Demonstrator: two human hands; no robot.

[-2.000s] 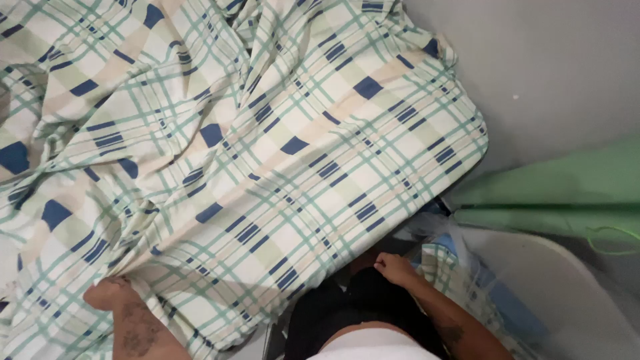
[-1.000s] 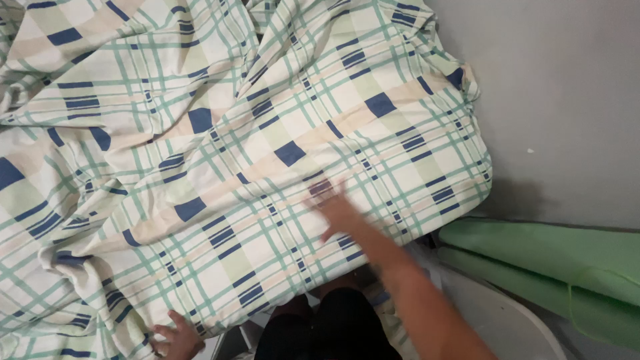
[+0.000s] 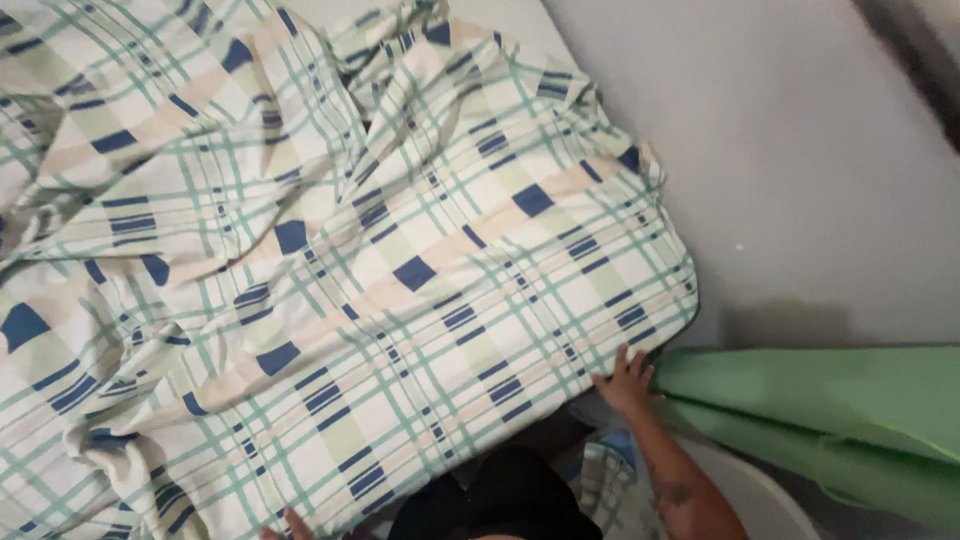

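A plaid bed sheet [image 3: 480, 285] in white, green, peach and navy covers a mattress, smoother along the near edge and wrinkled at the left and far side. My right hand [image 3: 626, 379] rests with spread fingers at the mattress's near edge, close to its right corner. Only some fingers of my left hand [image 3: 289, 525] show at the bottom edge of the view, against the near side of the sheet; the rest of that hand is out of frame. Neither hand visibly grasps the cloth. A pale bare part of the mattress [image 3: 517, 22] shows at the top.
A grey wall [image 3: 787, 187] runs along the right side of the bed. Green fabric [image 3: 862, 390] hangs or lies at the right, beside a round whitish tub [image 3: 750, 480]. More plaid cloth [image 3: 600, 480] lies below the bed edge, near my legs.
My right hand has moved from over the sheet to the mattress edge near the right corner. My left hand, earlier on the sheet's near left side, is now mostly out of view.
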